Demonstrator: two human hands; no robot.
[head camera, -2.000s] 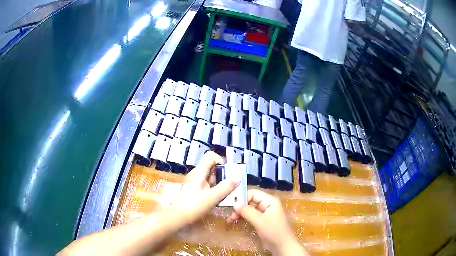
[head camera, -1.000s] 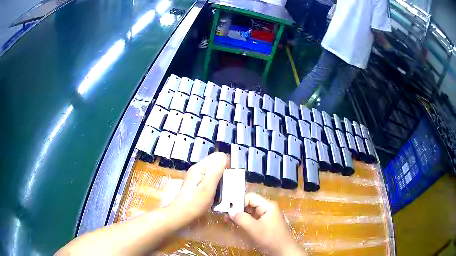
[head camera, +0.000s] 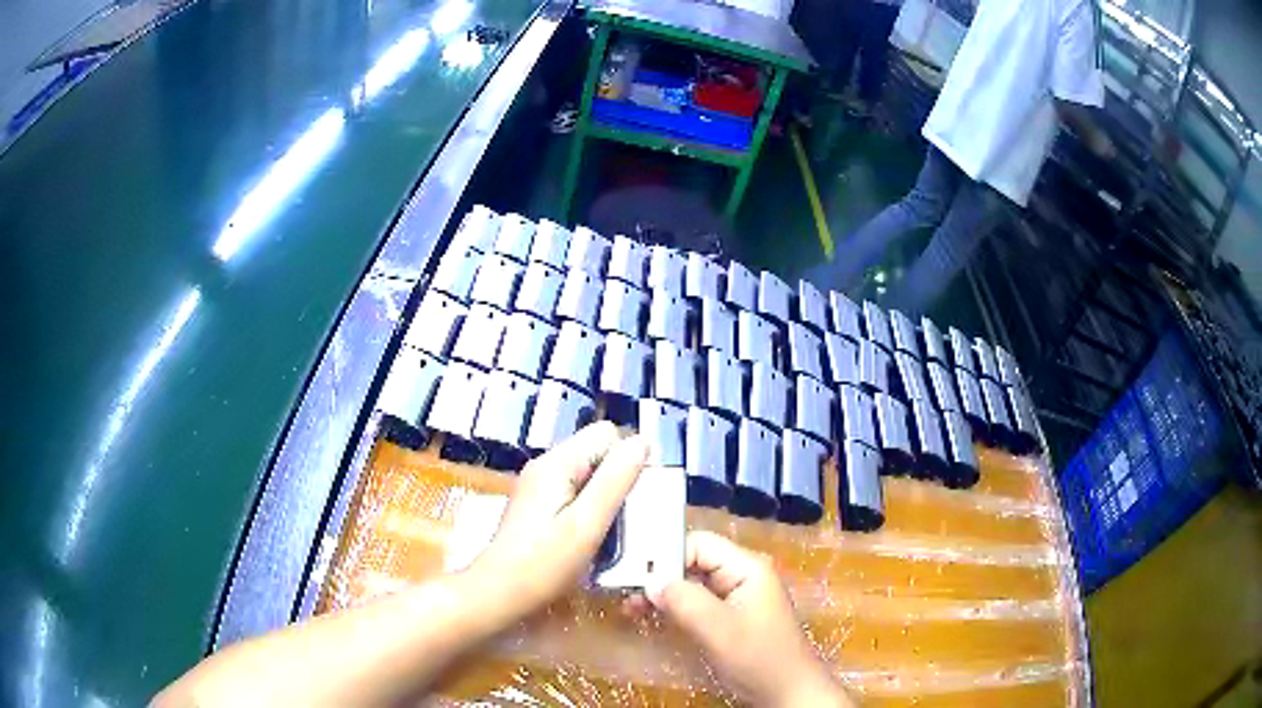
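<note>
A silver housing (head camera: 656, 528) with a small dark hole near its lower end and a black part along its left side is held above the board. My left hand (head camera: 565, 509) grips its upper left side. My right hand (head camera: 727, 606) pinches its lower right corner with thumb and fingers. Behind it, slanted rows of silver housings (head camera: 754, 457) with black lower ends stand on the film-covered orange board (head camera: 913, 588). The fingers behind the held housing are partly hidden.
A green conveyor (head camera: 125, 360) with a grey metal rail (head camera: 332, 380) runs at left. A blue crate (head camera: 1128, 457) and a yellow block (head camera: 1176, 609) are at right. A green-framed workbench (head camera: 678, 138) stands behind. A person in a white coat (head camera: 1010, 97) is at upper right, near dark racks.
The held housing was turned more upright and lowered slightly; my hands stay on it. The view shifted a little. The person in white moved right.
</note>
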